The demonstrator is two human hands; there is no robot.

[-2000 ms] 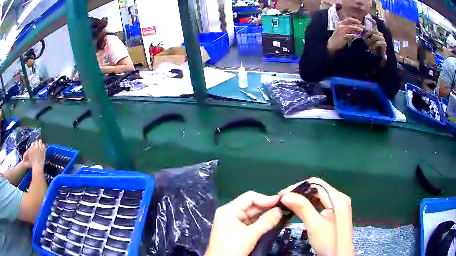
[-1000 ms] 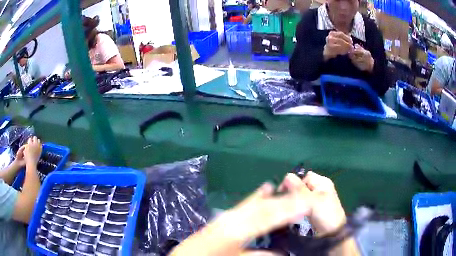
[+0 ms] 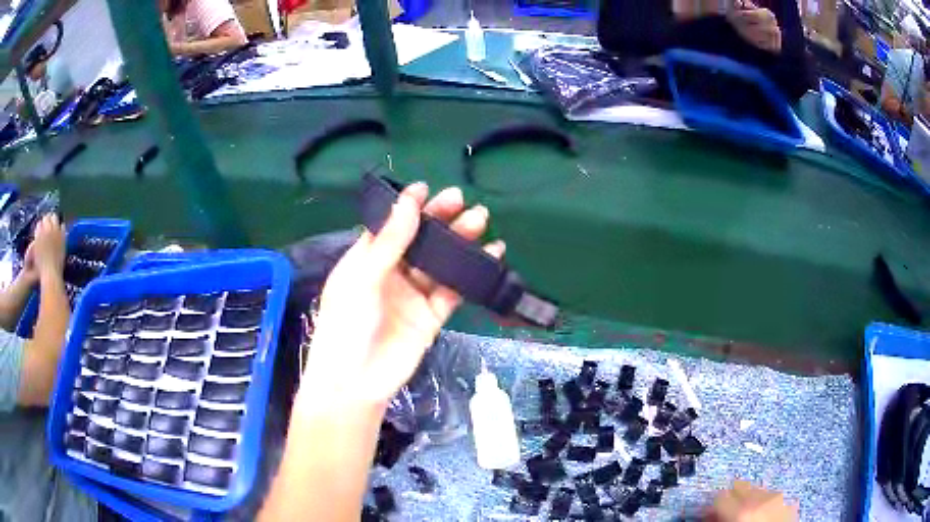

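Note:
My left hand (image 3: 393, 275) holds a black headband assembly (image 3: 449, 255) up over the near edge of the green conveyor. A grey-silver end piece shows at the band's lower right end. My right hand (image 3: 753, 505) is at the bottom edge, cut off and blurred, right of the pile of small black plastic clips (image 3: 604, 440); whether it holds anything cannot be told. A white glue bottle (image 3: 494, 423) stands left of the clips on the pale speckled bench covering (image 3: 785, 408).
Blue tray with rows of curved black covers (image 3: 267, 377) at left; blue tray with black bands (image 3: 869, 428) at right. Spaced bands lie on the green conveyor (image 3: 653, 245). A green post (image 3: 178, 143) rises at left. People sit opposite and at left.
My hands have separated: the left has lifted the band up and left, the right has dropped to the bottom edge. The view has tilted down, showing the bottle and clips.

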